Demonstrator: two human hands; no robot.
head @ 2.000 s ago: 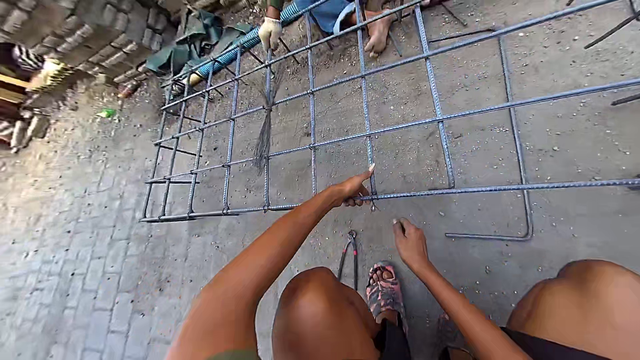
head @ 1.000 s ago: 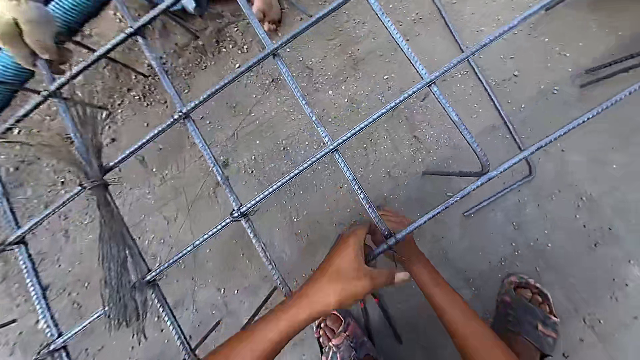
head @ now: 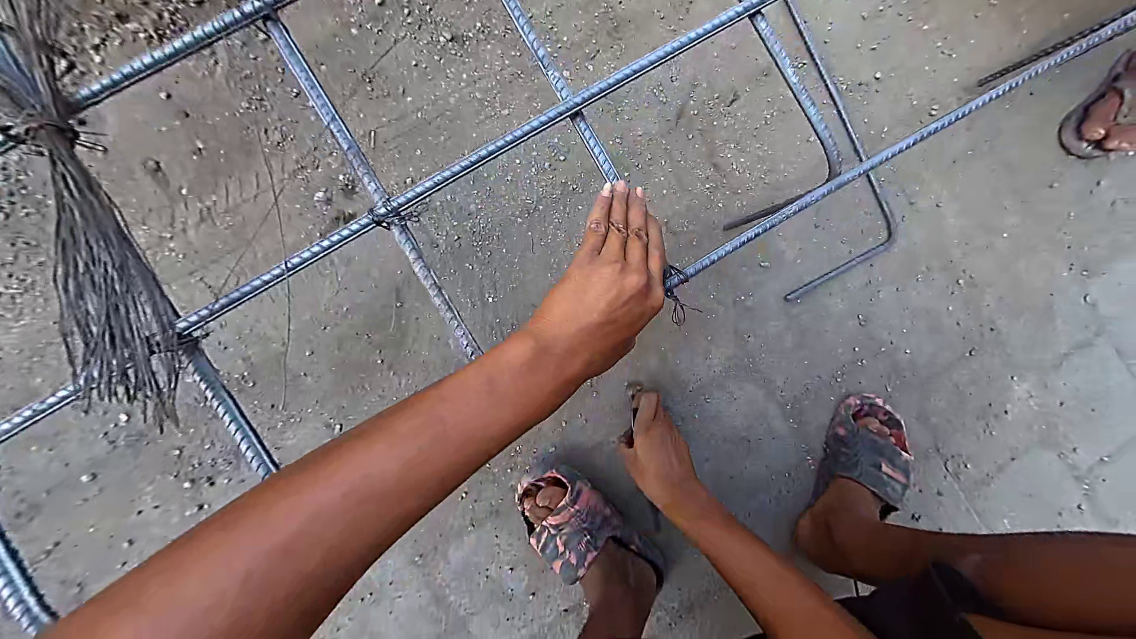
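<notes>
A mesh of ribbed steel reinforcing bars [head: 497, 158] crosses the view diagonally. My left hand [head: 621, 275] lies over a bar crossing at the mesh's near edge, its fingers straight and close together; the thumb and palm are hidden. Just right of it, a twisted tie wire [head: 676, 282] wraps the edge bar, its loose ends sticking out. Below, near the ground, my right hand [head: 657, 448] is closed around a tool, apparently the pincers [head: 635, 390], mostly hidden by the fingers. Another tie wire [head: 388, 213] binds a crossing to the left.
A bundle of thin binding wire [head: 111, 284] hangs over the mesh at left. Bent bar ends [head: 839, 271] stick out at upper right. My sandalled feet [head: 581, 524] stand on gritty concrete ground [head: 754, 532]. Another person's sandalled foot [head: 1100, 115] is at the right edge.
My right hand has left the bar crossing, where both hands were a second ago, and moved down to the tool. The left hand remains at the edge bar, its fingers now straightened.
</notes>
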